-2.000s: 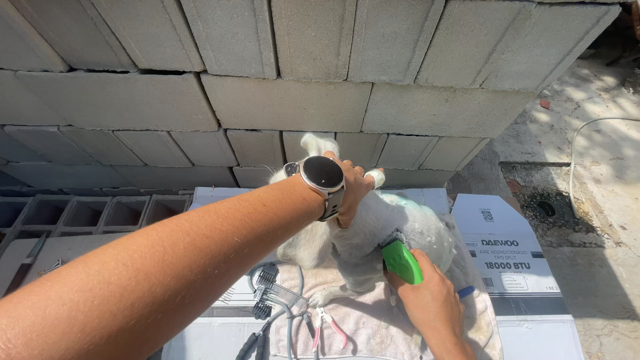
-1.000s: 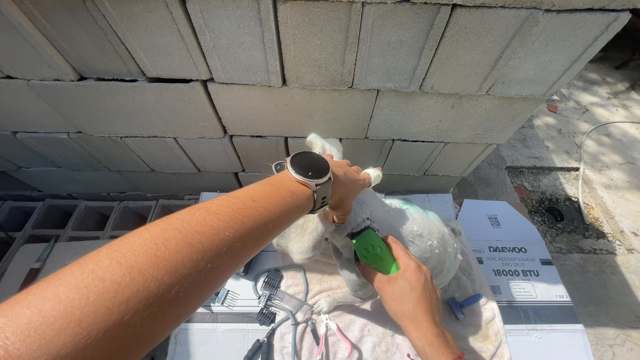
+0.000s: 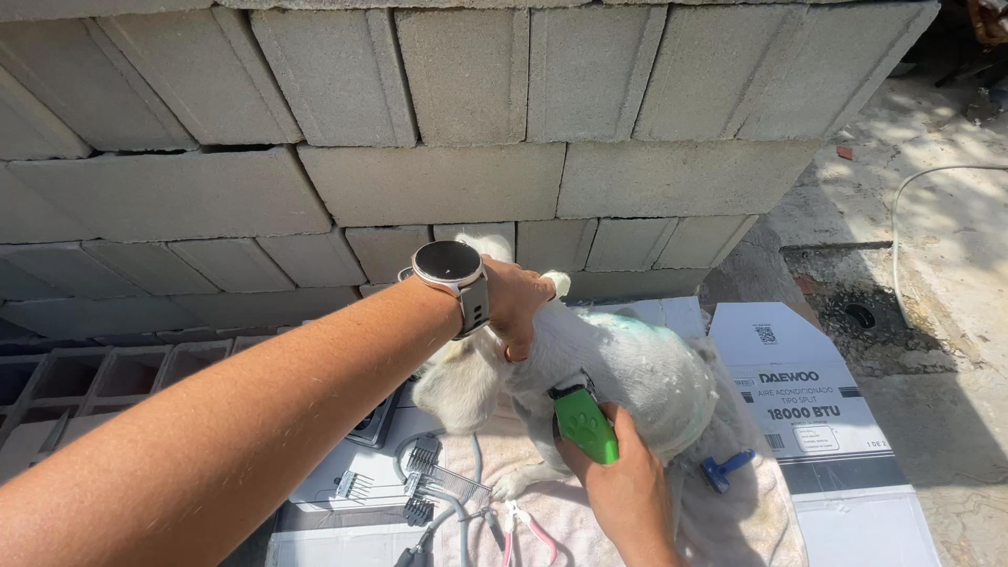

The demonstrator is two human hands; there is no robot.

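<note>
A white dog (image 3: 630, 354) with greenish marks on its back is on a pale pink towel (image 3: 756, 504). My left hand (image 3: 516, 303), below a wristwatch, grips the dog by its head or neck; the arm hides much of the head. My right hand (image 3: 626, 480) holds a green hair clipper (image 3: 587, 425), its blade against the dog's shoulder. By the front paw lie a metal comb (image 3: 457, 482), black clipper guard combs (image 3: 417, 512), a grey cord (image 3: 478, 457) and pink-handled nail clippers (image 3: 516, 524). Behind the dog's rear is a blue grooming tool (image 3: 724, 470).
A wall of stacked concrete blocks (image 3: 429, 181) rises just behind the dog. Flattened printed cardboard (image 3: 850, 504) lies under and beside the towel. Hollow blocks (image 3: 130, 372) stand at left. A hole (image 3: 860, 315) in the concrete ground and a pale hose (image 3: 896, 236) are at right.
Two seconds ago the clipper was farther back along the dog's side; my right hand has brought it toward the shoulder. My left hand stays at the dog's head or neck.
</note>
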